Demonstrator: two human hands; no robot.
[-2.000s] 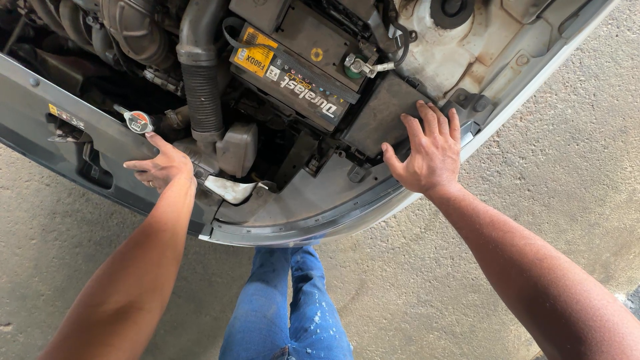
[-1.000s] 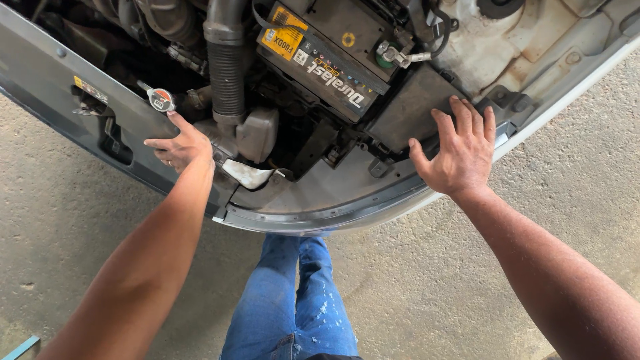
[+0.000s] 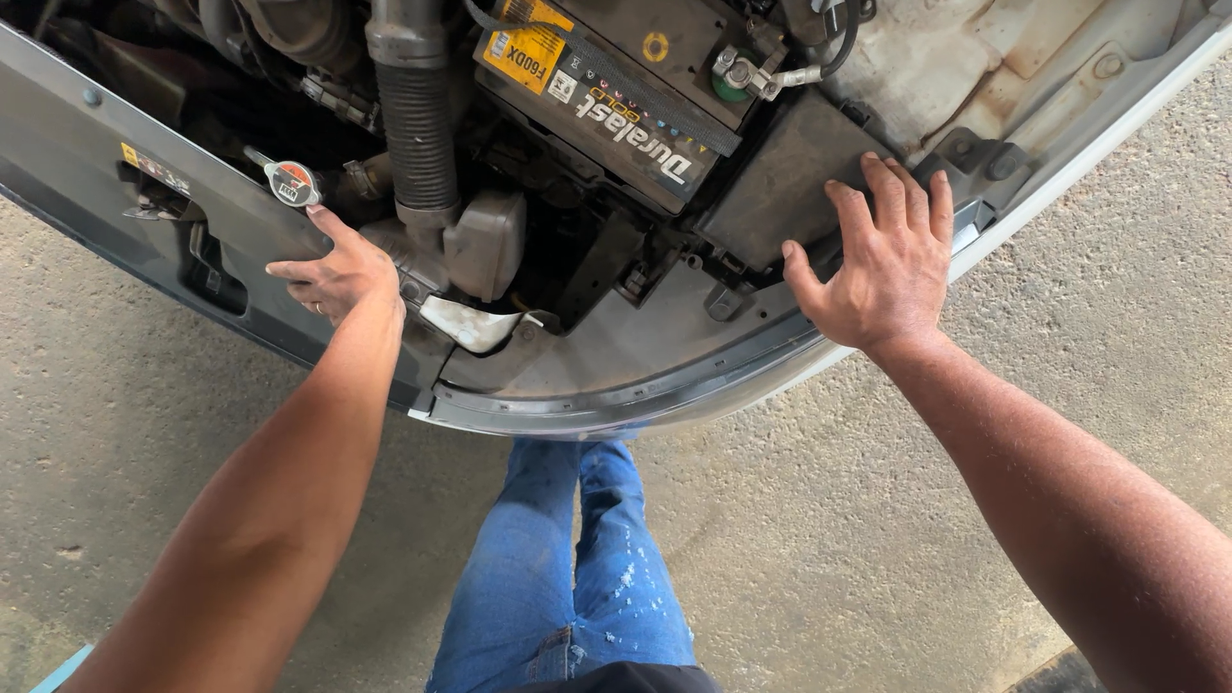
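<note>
My left hand [image 3: 342,274] rests over the front panel [image 3: 236,226] of a car's engine bay, its index fingertip at the lower edge of the metal radiator cap [image 3: 292,184]. Its other fingers are partly bent and hold nothing. My right hand [image 3: 881,245] lies with spread fingers on a black plastic box cover [image 3: 794,183], beside the fender edge. Between the hands are a ribbed black intake hose [image 3: 416,135], a grey plastic resonator box [image 3: 486,245] and a whitish plastic filler neck [image 3: 472,324]. A Duralast car battery [image 3: 616,106] sits above them, under a dark strap.
A battery terminal clamp [image 3: 756,75] with a cable is at the battery's right corner. The hood latch opening [image 3: 207,260] is left of my left hand. The curved bumper edge [image 3: 616,409] runs above my jeans, over a concrete floor [image 3: 770,520].
The view has shifted, so the engine bay sits slightly differently in the frame. Both hands keep their places, the left at the radiator cap and the right on the box cover.
</note>
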